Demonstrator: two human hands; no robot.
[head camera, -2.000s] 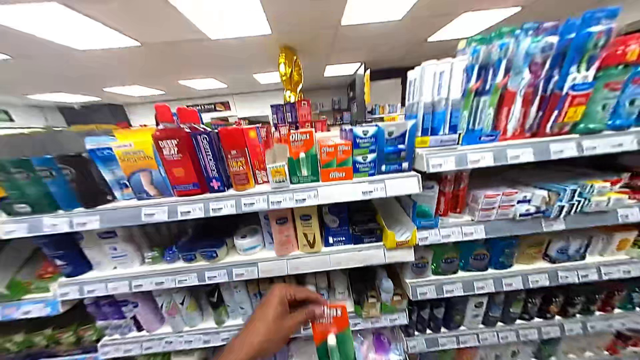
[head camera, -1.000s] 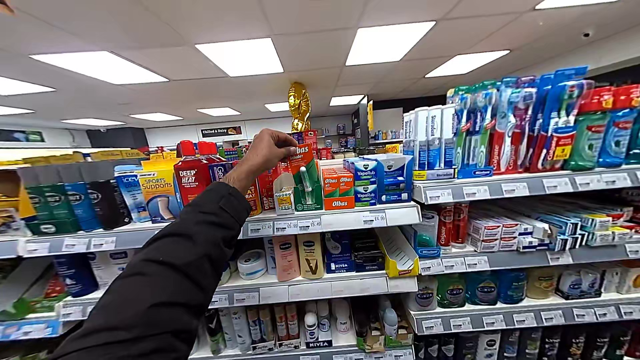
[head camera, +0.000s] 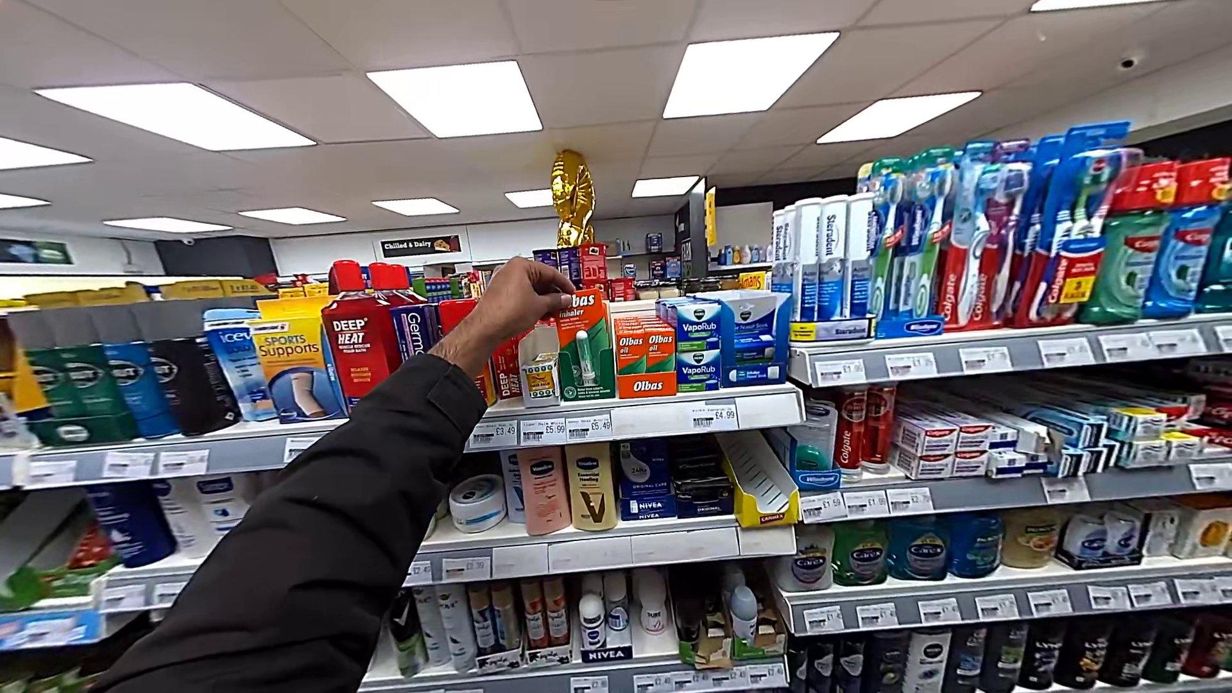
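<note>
My left hand (head camera: 520, 298), in a dark sleeve, reaches up from the lower left to the top shelf. Its fingertips pinch the top edge of an orange and green Olbas inhaler blister pack (head camera: 585, 348), which stands upright at the shelf front. Just right of it are stacked Olbas oil boxes (head camera: 646, 354), then blue VapoRub boxes (head camera: 698, 339). Left of the pack sits a small white and yellow box (head camera: 540, 375). Behind my wrist are red Deep Heat packs (head camera: 361, 345), partly covered by the arm. My right hand is out of view.
Price labels line the shelf edge (head camera: 664, 420). Lower shelves hold lotion bottles (head camera: 591, 486), a yellow Carmex display tray (head camera: 760, 481) and roll-on deodorants (head camera: 592, 621). At right, a shelf carries toothbrushes (head camera: 972, 250) and mouthwash bottles (head camera: 1141, 245). A gold foil balloon (head camera: 573, 197) rises behind.
My left hand has gone up from low in front of the shelves to the top shelf, bringing the inhaler pack beside the Olbas oil boxes. The view has tilted up.
</note>
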